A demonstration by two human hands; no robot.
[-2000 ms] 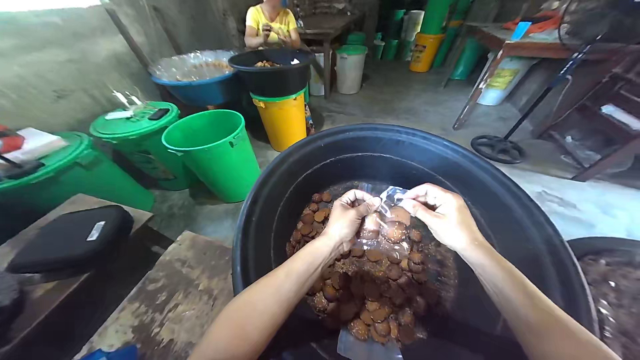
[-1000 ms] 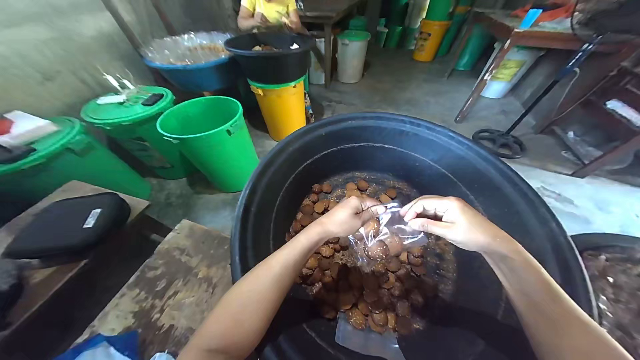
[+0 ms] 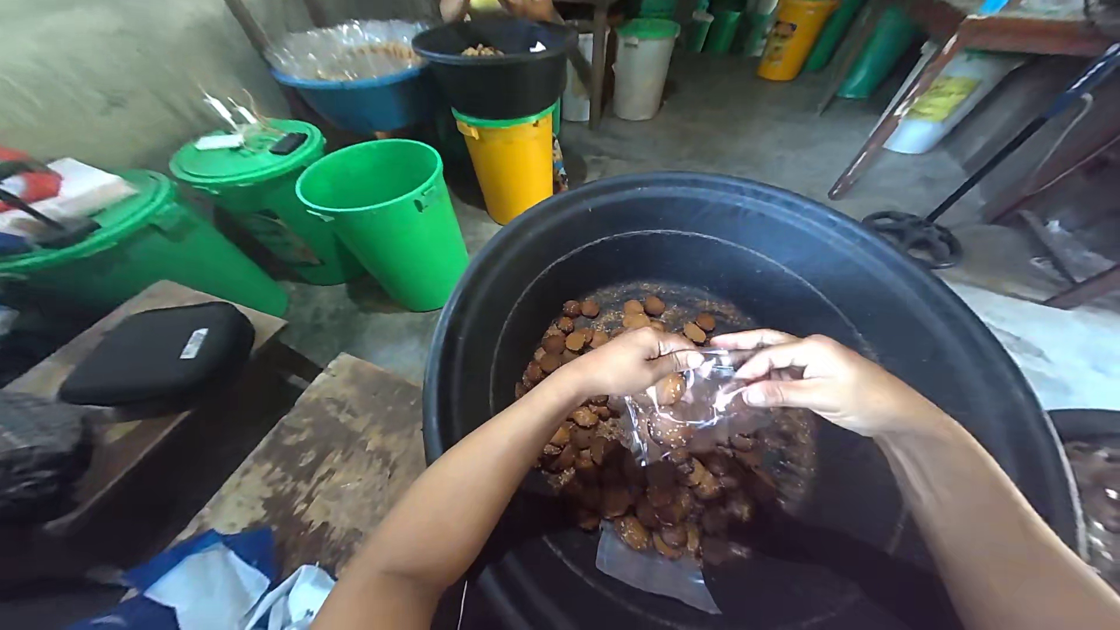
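Observation:
My left hand (image 3: 632, 360) pinches the upper left edge of a clear plastic bag (image 3: 691, 402), and my right hand (image 3: 809, 376) grips its upper right edge. The bag hangs over a large black plastic tub (image 3: 700, 206). A round brown piece shows at or in the bag; which one, I cannot tell through the film. Beneath lie many round brown biscuit-like pieces (image 3: 573, 424) with crumbs around them. Another clear plastic bag (image 3: 656, 573) lies flat in the tub, nearer to me than the pile.
An open green bucket (image 3: 385, 219) and lidded green bins (image 3: 249, 166) stand to the left. Behind is a yellow bucket (image 3: 512, 162) under a black basin (image 3: 490, 70). A wooden bench (image 3: 328, 455) and a black case (image 3: 157, 354) are near left; a fan's round base (image 3: 912, 238) stands right.
The bag in my hands hangs over the pile in all frames, its film spread differently now. Both hands keep hold of it. The view has tilted down, so the other person is mostly out of frame.

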